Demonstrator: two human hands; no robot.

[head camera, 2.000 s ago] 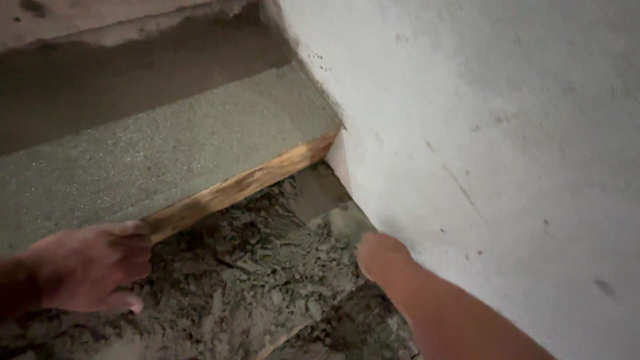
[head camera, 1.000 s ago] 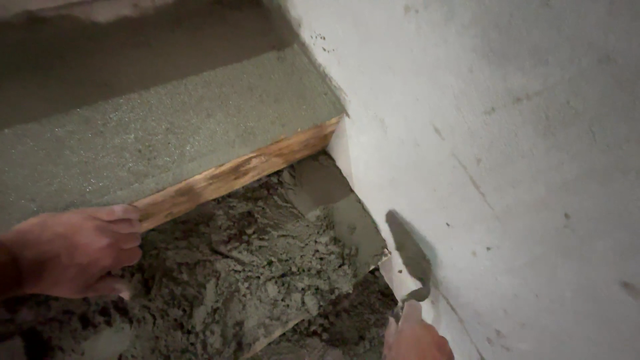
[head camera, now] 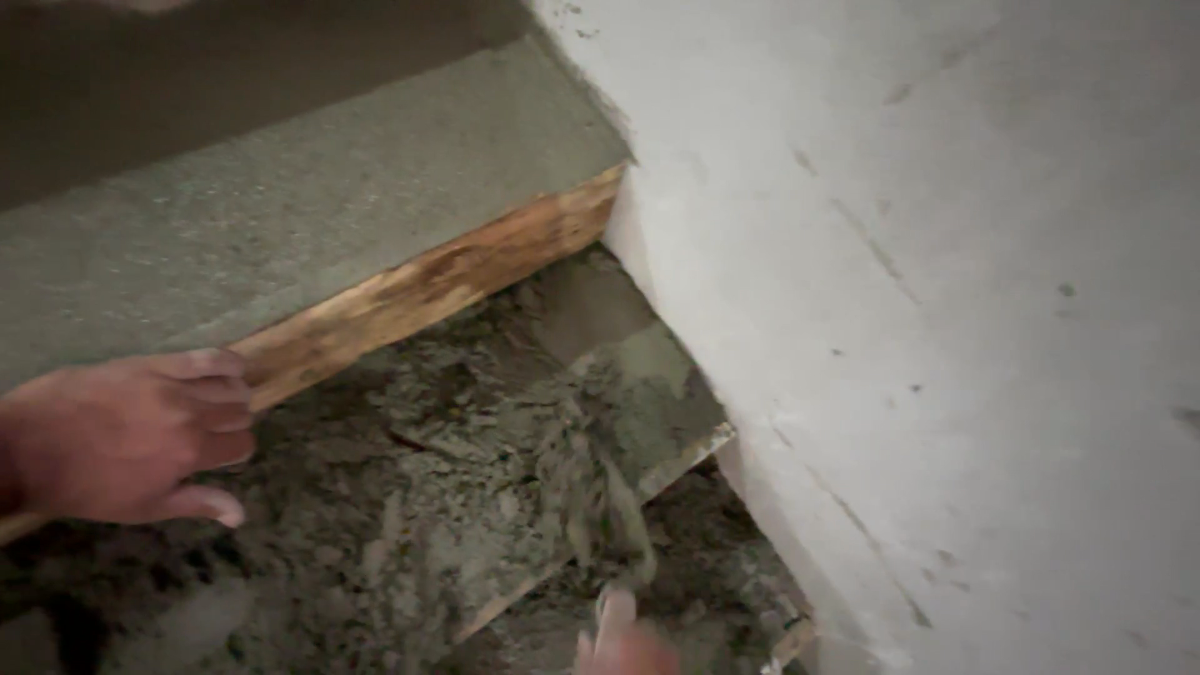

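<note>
My left hand (head camera: 141, 436) grips the left part of a wooden board (head camera: 441, 281), fingers over its top edge. The board lies along the front of a step with a smooth wet mortar top (head camera: 337, 197). At the bottom, my right hand (head camera: 628, 647) is closed round the handle of a trowel (head camera: 609, 534), partly cut off by the frame edge. The trowel's blade is blurred and seems covered with mortar. It is over the rough wet mortar (head camera: 450, 469) on the lower step, near that step's front edge.
A pale plastered wall (head camera: 937, 281) with scratches and specks rises on the right, meeting the board's end and both steps. A thin edge strip (head camera: 516, 600) runs along the lower step's front. Another step edge (head camera: 792, 647) shows at the bottom.
My right hand and the trowel have moved left, away from the wall and over the rough mortar. My left hand stays on the board. The view has shifted a little.
</note>
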